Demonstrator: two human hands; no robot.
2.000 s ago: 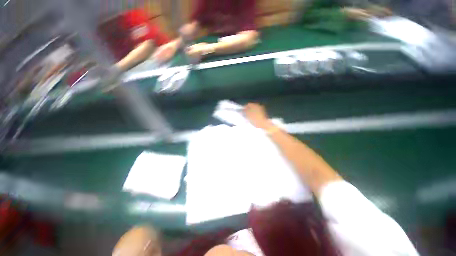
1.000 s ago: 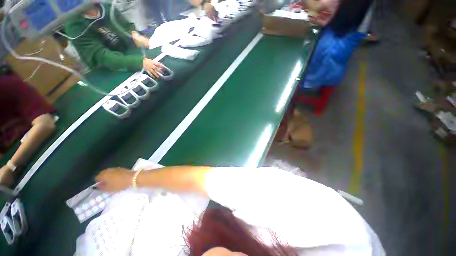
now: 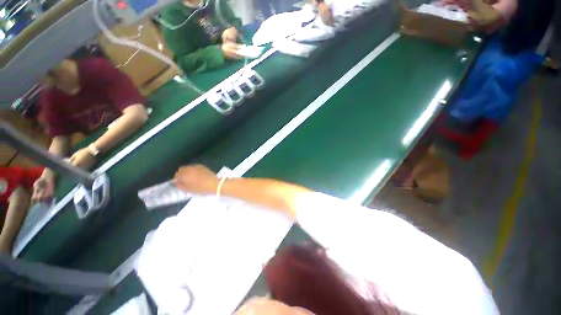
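My right hand (image 3: 195, 179), with a pale band at the wrist, reaches in from the right over the near edge of the dark belt. It holds a small pale label strip (image 3: 165, 194) with rows of marks, which sticks out to the left of the fingers. The fingertips are blurred. Large white label sheets (image 3: 212, 255) lie below the forearm on the green worktop. My left hand is not in view. A bit of skin at the bottom edge cannot be identified.
White looped housings stand on the belt at the left (image 3: 92, 195) and farther up (image 3: 235, 92). Co-workers sit opposite, one in maroon (image 3: 92, 101), one in green. A pale rail (image 3: 307, 114) divides belt and worktop. A brown carton (image 3: 433, 27) stands far up. A grey post crosses lower left.
The view has swung right, then slightly back left. My right hand still has the strip, now turned flatter. The green-sleeved worker's hand has left the housings and is at a white item.
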